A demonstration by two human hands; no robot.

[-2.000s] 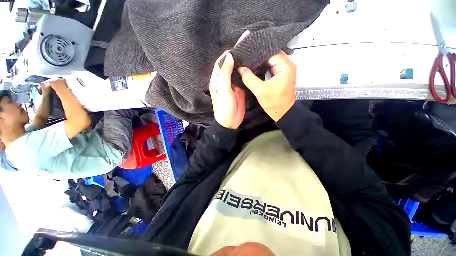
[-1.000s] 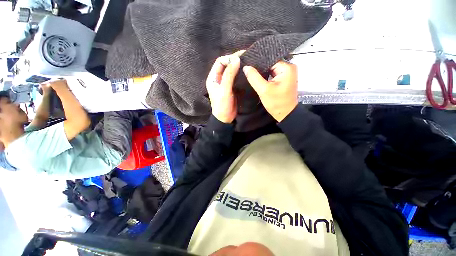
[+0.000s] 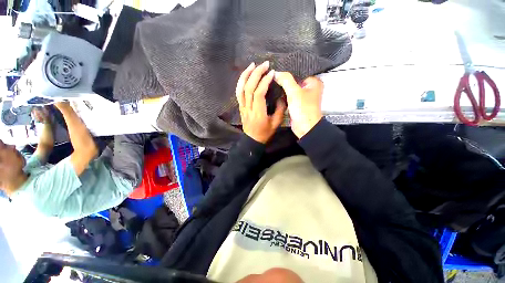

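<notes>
A dark grey-brown ribbed garment piece [image 3: 194,61] lies heaped on the white machine table and hangs over its front edge. My left hand [image 3: 257,102] and my right hand [image 3: 302,102] are close together at the garment's front part, near the table edge. Both hold the dark cloth between their fingers, with the fingertips almost touching. The cloth between the palms is dark, and its fold cannot be made out. Small metal machine parts [image 3: 359,14] show at the top, right of the garment.
Red-handled scissors [image 3: 477,98] lie at the right on the white table [image 3: 398,88]. A grey motor housing [image 3: 69,69] stands at the left. A person in light green [image 3: 72,188] works at the left by a red stool [image 3: 152,174]. Blue crates and dark garments are below the table.
The view has shifted a little. My left fingers are now more extended over the cloth, and my right hand has turned and closed in. The garment's right corner has moved down and spread out.
</notes>
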